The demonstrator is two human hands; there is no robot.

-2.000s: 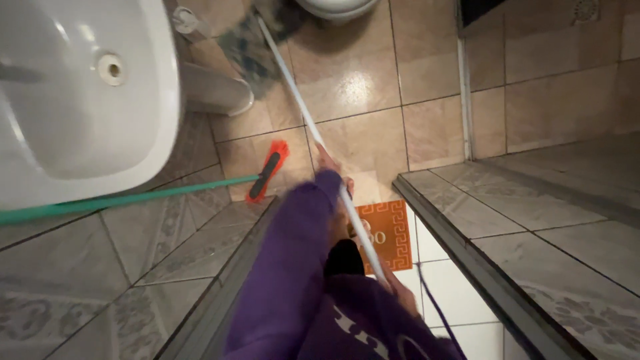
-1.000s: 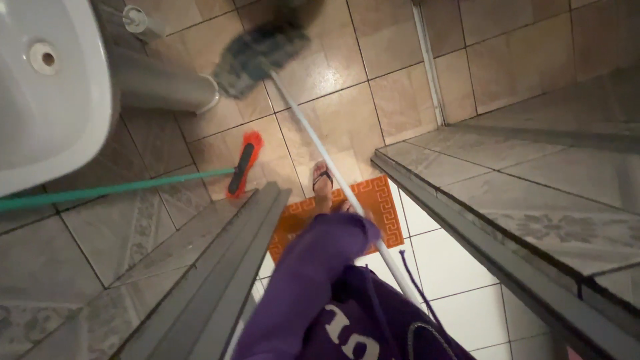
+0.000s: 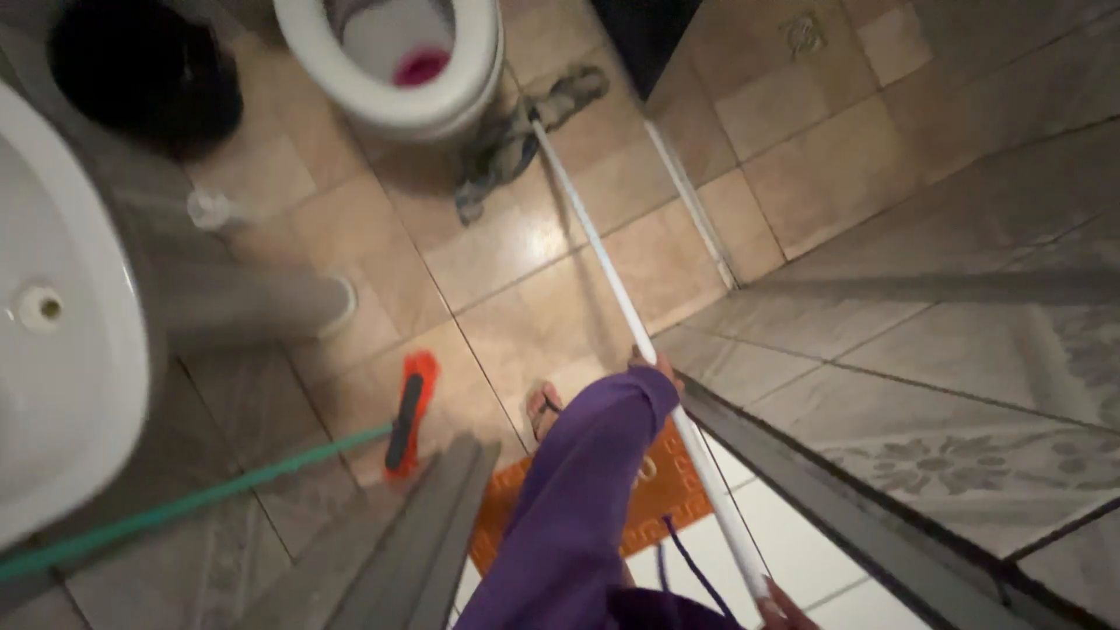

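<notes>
My left hand [image 3: 658,372], at the end of a purple sleeve, is closed around the middle of a white pole [image 3: 597,241]. Lower down, at the bottom edge, my right hand [image 3: 781,608] grips the same pole near its end; part of this hand is cut off by the frame. The pole's far end meets a dark, patterned cloth [image 3: 503,157], bunched on the tiles beside the front of the toilet [image 3: 411,109]. Whatever holds the cloth to the pole is mostly hidden under it.
A broom with red bristles [image 3: 423,376] and a green handle [image 3: 219,492] leans at left, near the sink [image 3: 114,350] and its pedestal [image 3: 262,302]. A black bin [image 3: 144,79] stands beyond. Door frame edges [image 3: 814,481] flank me; an orange mat [image 3: 674,490] lies by my sandalled foot [image 3: 544,409].
The cloth on the pole has moved from near the sink pedestal to the right, beside the toilet front. Both hands stay on the pole. The view has shifted.
</notes>
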